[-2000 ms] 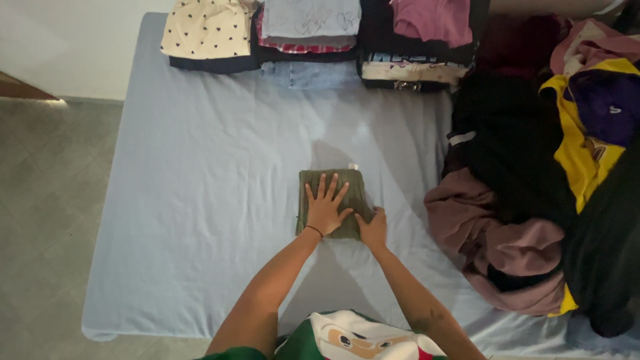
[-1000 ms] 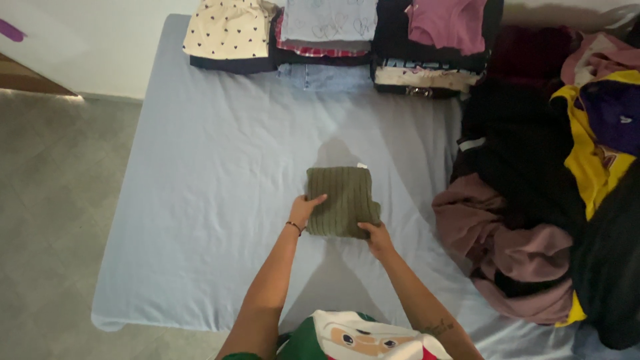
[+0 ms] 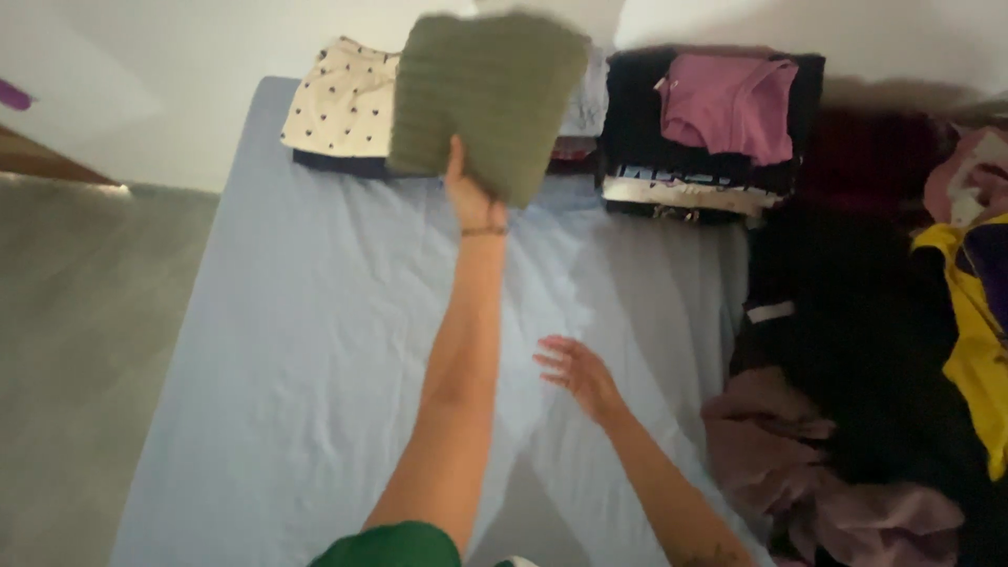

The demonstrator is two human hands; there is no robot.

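My left hand (image 3: pixel 476 193) holds up a folded olive-green ribbed garment (image 3: pixel 488 98) by its lower edge, thumb on top. The garment is raised in front of the middle stack, a light grey-blue garment (image 3: pixel 587 98) on top, and hides most of it. Just left of it lies a cream garment with small dark hearts (image 3: pixel 339 102), on a dark one. To the right, a pink top (image 3: pixel 732 106) rests on a stack of folded black and other clothes (image 3: pixel 638 118). My right hand (image 3: pixel 579 374) hovers over the bed, fingers apart, holding nothing.
A light blue sheet (image 3: pixel 315 331) covers the bed. Along its right side lies a loose heap of clothes, with black (image 3: pixel 850 315), mauve (image 3: pixel 827 472) and yellow (image 3: pixel 976 362) pieces. A wall stands behind the stacks, and grey floor (image 3: pixel 79 354) shows at the left.
The green garment was on the sheet under both hands; my left hand has lifted it forward to the stacks. My right hand has let go of it. The view has shifted.
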